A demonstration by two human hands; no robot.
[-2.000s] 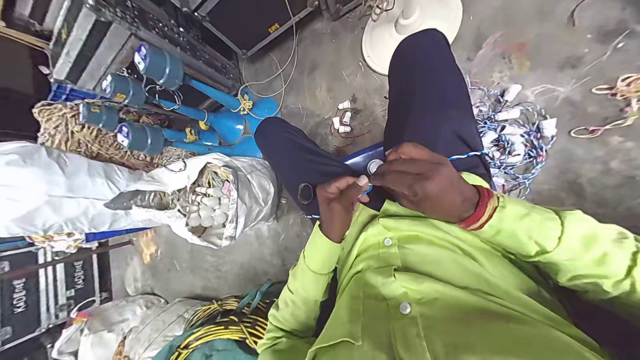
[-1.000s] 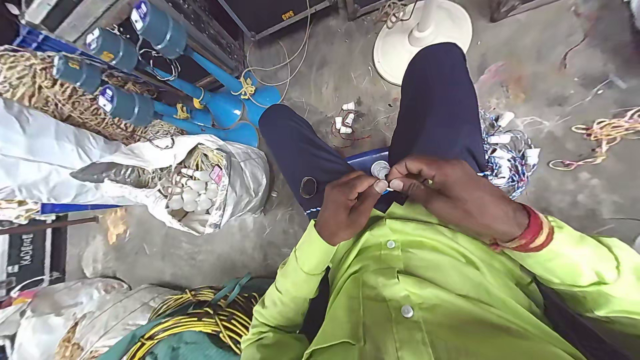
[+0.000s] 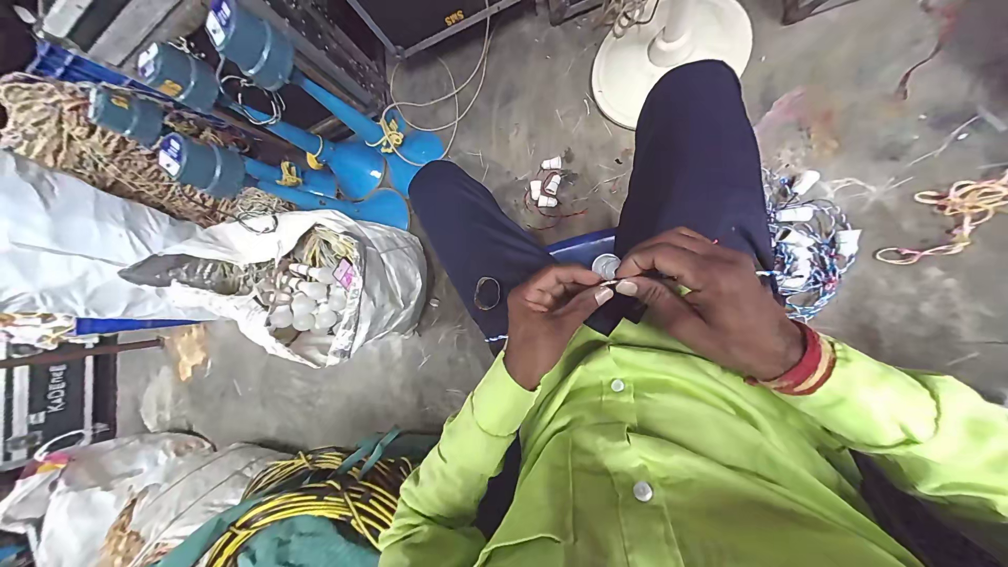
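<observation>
My left hand (image 3: 555,311) and my right hand (image 3: 701,295) meet over my lap, thumbs and fingertips together, pinching a thin wire (image 3: 610,283) between them. Just above the fingertips lies a small round, silvery disc-like item (image 3: 605,266), at the edge of something blue (image 3: 581,247) between my thighs. A twisted blue-and-white wire shows beside my right thigh, near a tangled heap of wire with white bulb holders (image 3: 811,244) on the floor. A ring of thin wire (image 3: 487,293) rests on my left thigh. My fingers hide most of the pinched wire.
Several white holders (image 3: 546,189) lie on the floor ahead, near a white round stand base (image 3: 622,83). Blue horn loudspeakers (image 3: 358,169) and an open white sack of bulbs (image 3: 394,276) are at left. Yellow-black cable (image 3: 315,504) is coiled at lower left; loose cord (image 3: 965,209) lies at right.
Both hands stay together over my lap. The fingers have shifted, and the silvery disc, beside my fingers before, shows just above the fingertips.
</observation>
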